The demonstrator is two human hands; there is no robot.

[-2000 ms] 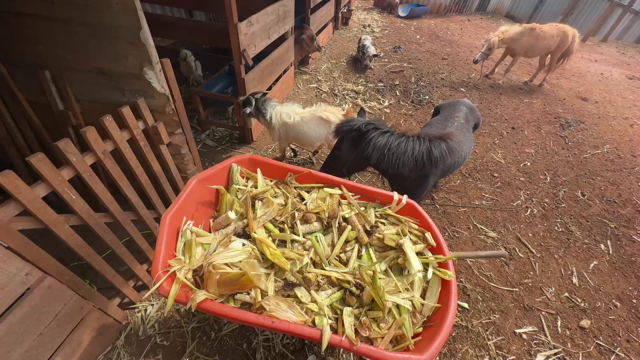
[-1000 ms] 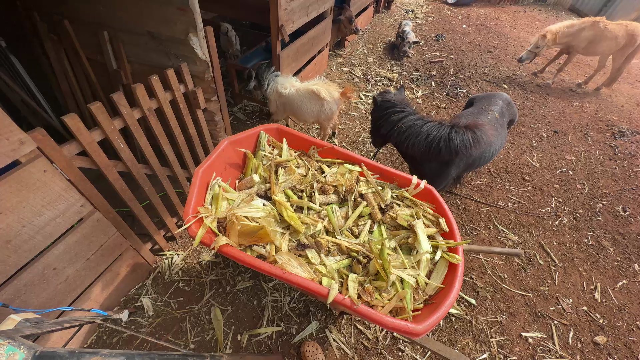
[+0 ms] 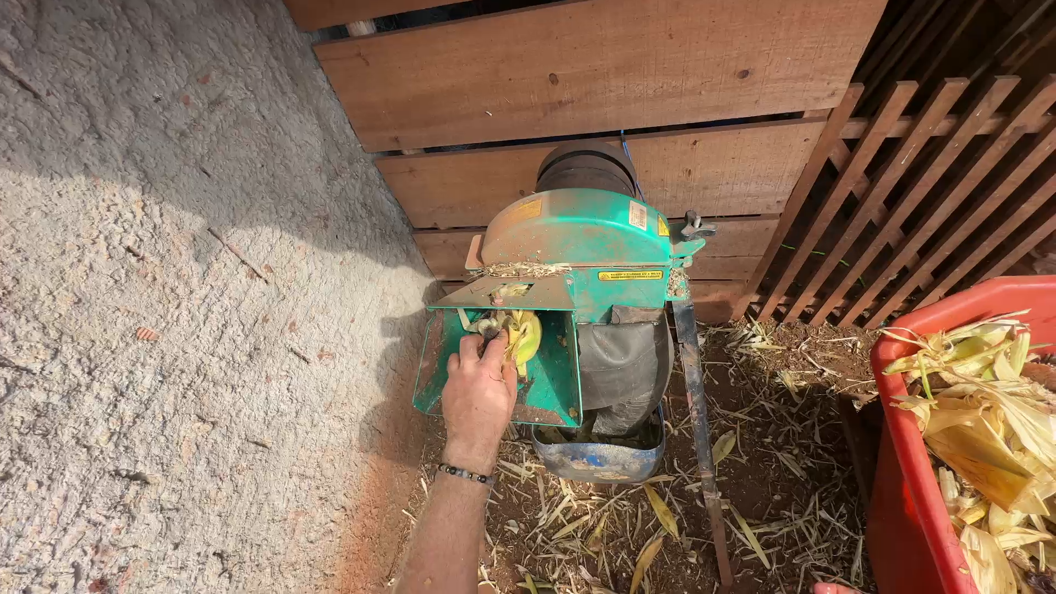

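Note:
My left hand [image 3: 478, 388], with a beaded bracelet at the wrist, reaches into the green metal hopper [image 3: 557, 379] of a forage chopper [image 3: 582, 235]. Its fingers are closed on a piece of corn with yellow-green husk [image 3: 524, 334], near the feed opening. A dark flexible chute [image 3: 623, 371] hangs beside the hopper, above a worn blue container [image 3: 600, 462]. Only a sliver of my right hand [image 3: 835, 588] shows at the bottom edge, left of the red wheelbarrow tub [image 3: 912, 462] heaped with corn husks and stalks [image 3: 986, 429]; what it holds is hidden.
A rough plastered wall [image 3: 198, 330] rises on the left. Behind the machine stands a plank wall [image 3: 577, 74], with a slatted wooden gate [image 3: 916, 198] to its right. A dark metal leg [image 3: 697, 412] slants down beside the container. Dry husks litter the soil [image 3: 759, 462].
The view has swung left from the animals and the heaped tub to the green chopper. My left hand, unseen before, is now in the hopper with a piece of corn.

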